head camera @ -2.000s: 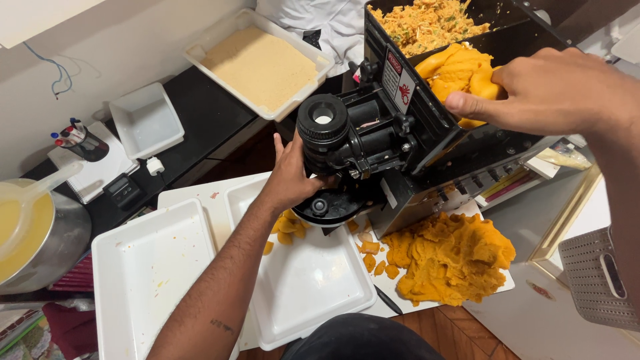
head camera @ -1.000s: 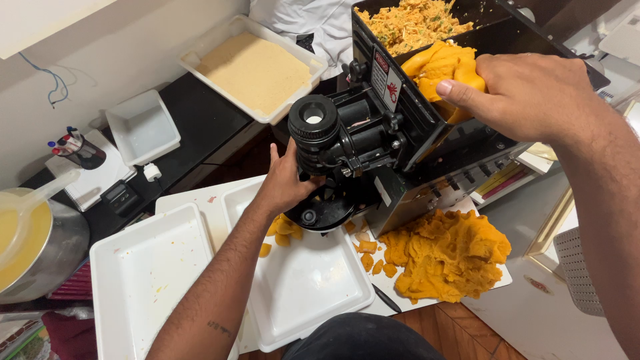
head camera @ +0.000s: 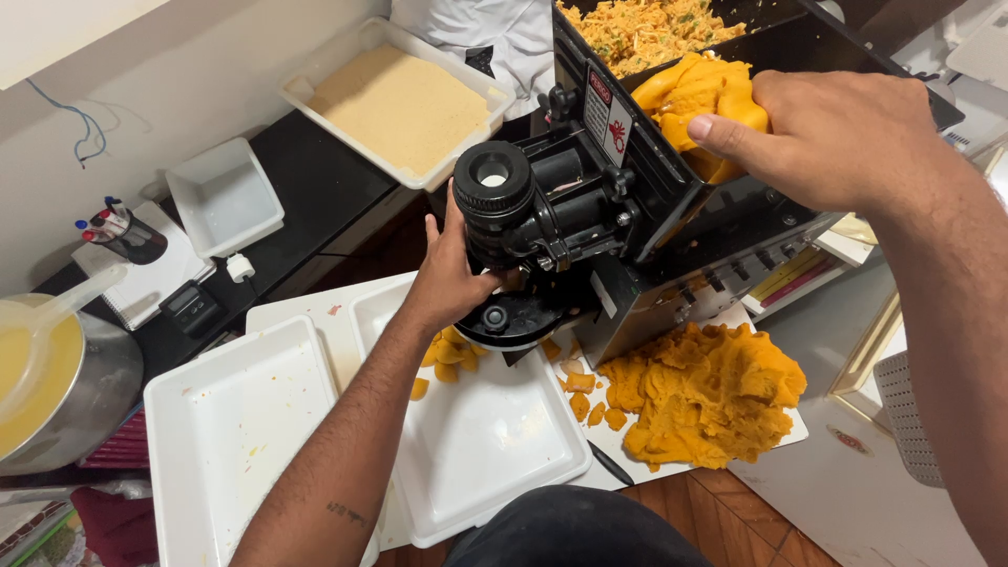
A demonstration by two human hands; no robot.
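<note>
My right hand (head camera: pixel 827 134) rests on a lump of orange dough (head camera: pixel 701 102) in the front hopper of a black food-forming machine (head camera: pixel 575 189). Shredded filling (head camera: pixel 654 31) lies in the hopper's other compartment. My left hand (head camera: pixel 457 268) is at the machine's round nozzle (head camera: pixel 493 177), thumb underneath and fingers along its left side; its fingertips are partly hidden. Below the nozzle is a round black plate (head camera: pixel 512 315). Small orange dough pieces (head camera: pixel 449 354) lie in a white plastic tray (head camera: pixel 488 441) under it. A large mound of orange dough (head camera: pixel 709 394) sits on the white surface to the right.
A second white tray (head camera: pixel 236 425) stands at left. Behind are a tub of beige crumbs (head camera: pixel 402 102), a small white tub (head camera: pixel 224 197), a pen holder (head camera: pixel 134 236) and a black device (head camera: pixel 191 309). A metal pot (head camera: pixel 110 394) with yellow liquid is far left; a black-handled utensil (head camera: pixel 610 463) lies near the mound.
My right hand stays on the dough in the hopper, and the dough under it has changed shape slightly. My left hand remains at the nozzle.
</note>
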